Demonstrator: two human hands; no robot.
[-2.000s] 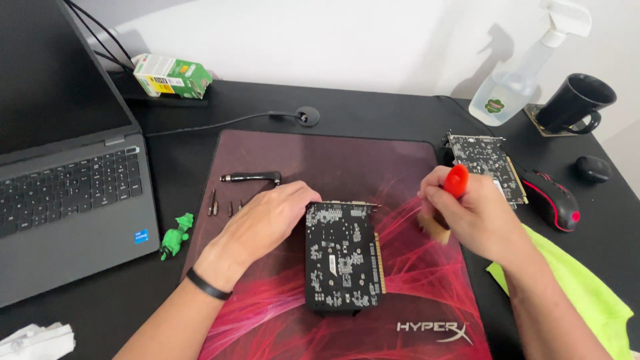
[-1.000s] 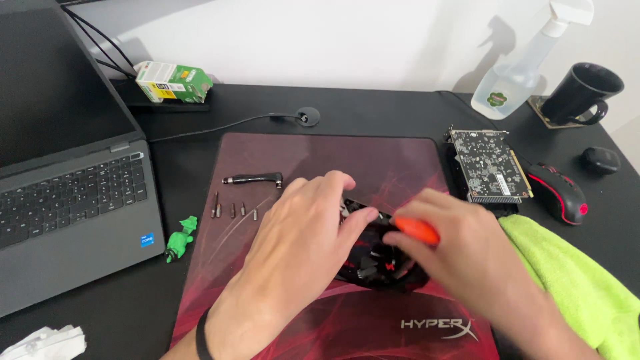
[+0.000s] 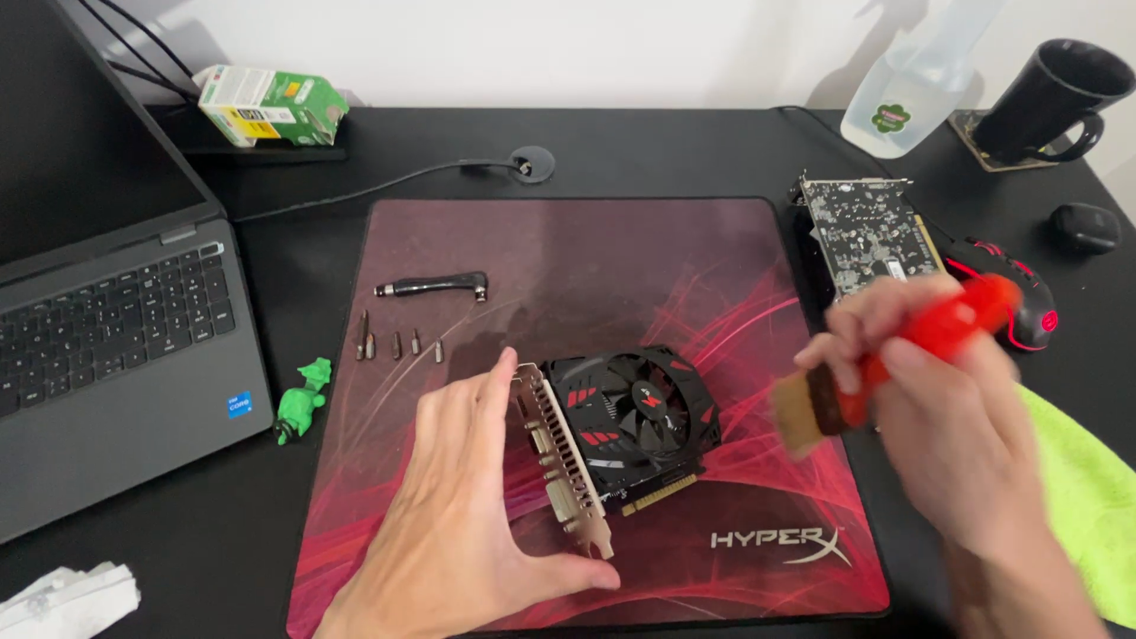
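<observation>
A graphics card (image 3: 652,408) lies fan side up on the HyperX mouse pad (image 3: 568,257), its metal bracket toward the left. My left hand (image 3: 470,497) is beside that bracket, thumb and fingers spread around its two ends; whether the fingertips press on it is hard to tell. My right hand (image 3: 950,399), somewhat blurred, grips a brush (image 3: 950,328) with a red-orange handle. The pale bristles point down and left, to the right of the card and apart from it. On the pad's upper left lie a black angled bit driver (image 3: 432,285) and several screwdriver bits (image 3: 397,344).
A laptop (image 3: 115,319) and a green figurine (image 3: 303,401) are at left. To the right are a second graphics card (image 3: 865,226), a computer mouse (image 3: 1012,293) and a lime-green cloth (image 3: 1078,506). A spray bottle (image 3: 914,89) and black mug (image 3: 1047,106) stand behind.
The graphics card was circuit-board side up two seconds ago and now lies fan side up. My right hand with the brush has moved right, away from the card. My left hand has moved to the bracket.
</observation>
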